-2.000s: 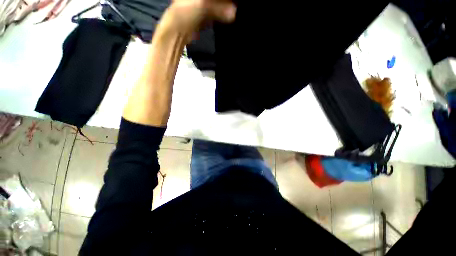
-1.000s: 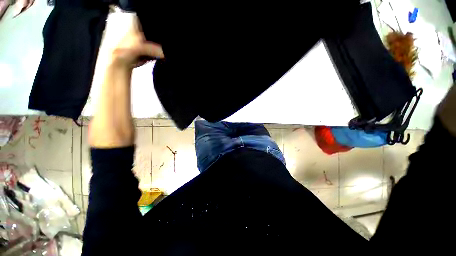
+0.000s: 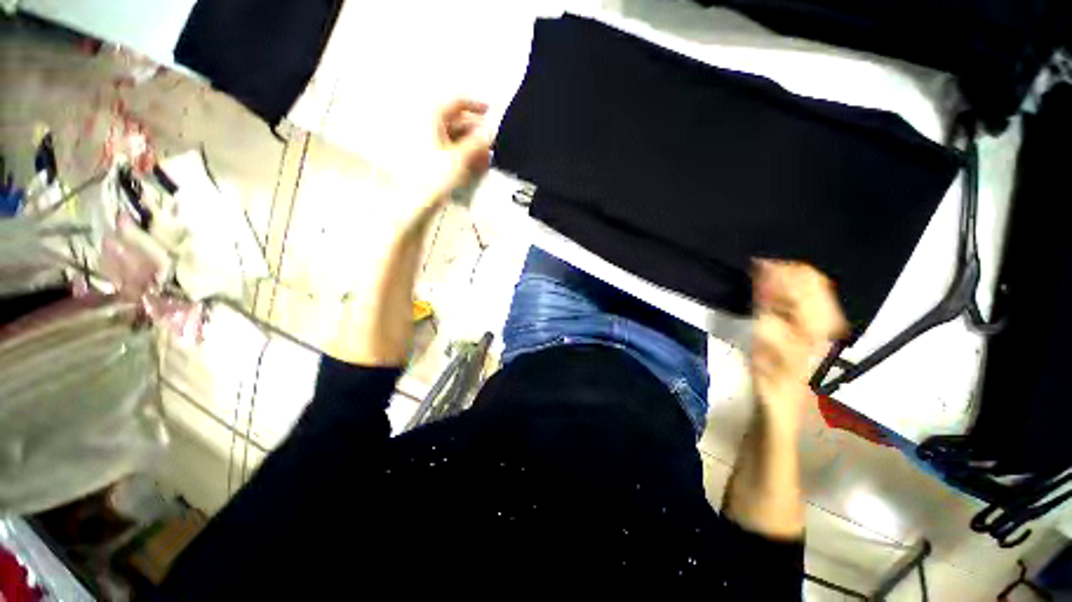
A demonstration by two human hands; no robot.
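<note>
A black garment point(image 3: 717, 165) lies flat across the white table in front of me. A black hanger point(image 3: 940, 308) sticks out at its right end, with its hook pointing right. My left hand point(image 3: 462, 147) is at the garment's left edge, with its fingers curled and apart and nothing seen in it. My right hand point(image 3: 796, 320) is blurred over the garment's near right edge, fingers bent; whether it holds anything cannot be told. A small looped thing point(image 3: 523, 195) shows at the near left edge, too small to name.
Another black garment point(image 3: 256, 53) lies at the table's left. A black stack point(image 3: 1034, 294) with hanger hooks point(image 3: 1017, 517) is at the right, and more black cloth point(image 3: 870, 35) at the far side. Bagged items point(image 3: 71, 388) stand at the lower left.
The black garment, earlier raised in front of me, now lies flat on the table. My right hand has come into view over it. The view has turned and shifted.
</note>
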